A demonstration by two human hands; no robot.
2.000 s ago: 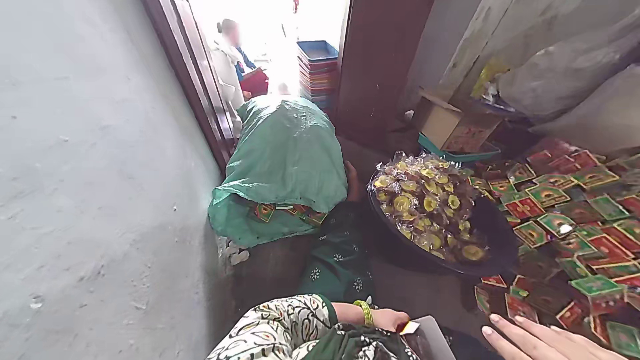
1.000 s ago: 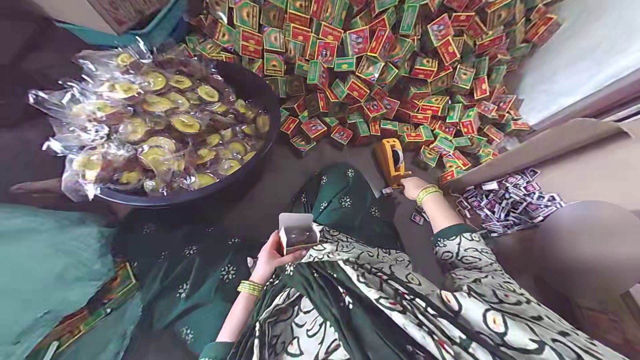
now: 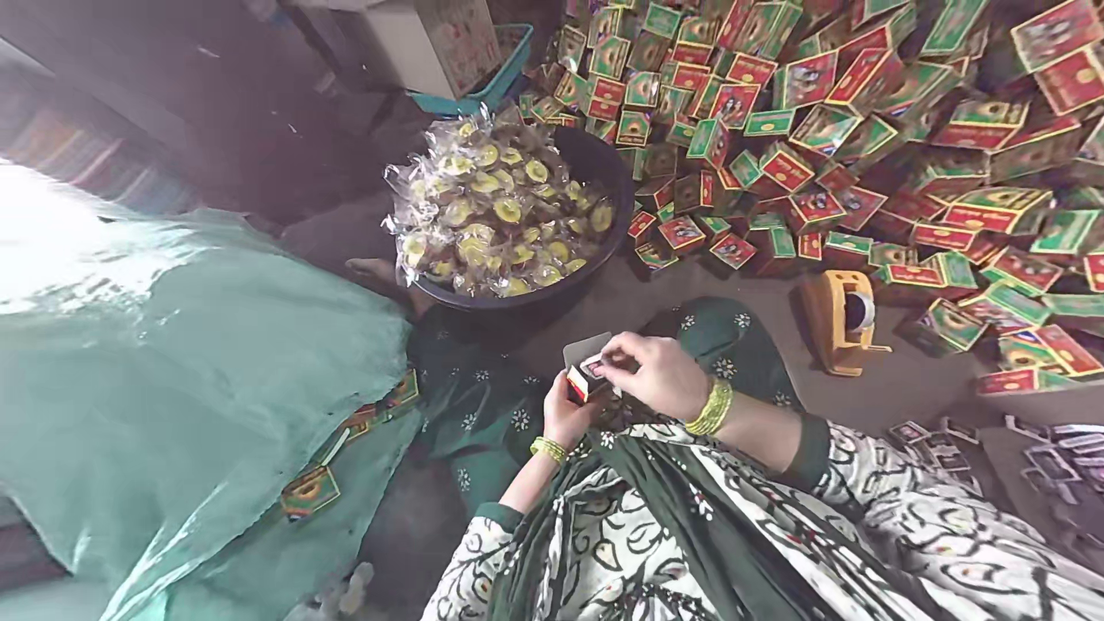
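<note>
Near the middle of the head view, my left hand (image 3: 567, 416) holds a small cardboard box (image 3: 580, 379) with its flap raised. My right hand (image 3: 657, 373) is at the box's mouth, its fingers pinching a small printed card (image 3: 593, 366) partly over the opening. Beyond my hands stands a dark round tub (image 3: 617, 185) heaped with clear-wrapped items (image 3: 509, 210) that have yellow discs on them. An orange tape dispenser (image 3: 841, 321) rests on the floor to the right. Small printed cards (image 3: 1052, 464) lie loose at the lower right.
Red and green printed boxes (image 3: 811, 185) are heaped across the upper right. A green sack (image 3: 216, 345) with similar boxes at its mouth fills the left. A carton (image 3: 431, 47) stands in a teal tray (image 3: 500, 86) behind the tub. A bare foot (image 3: 375, 274) shows beside the tub.
My right hand has left the orange tape dispenser and come to the small box in my left hand, now with a card in its fingers. The view has swung round.
</note>
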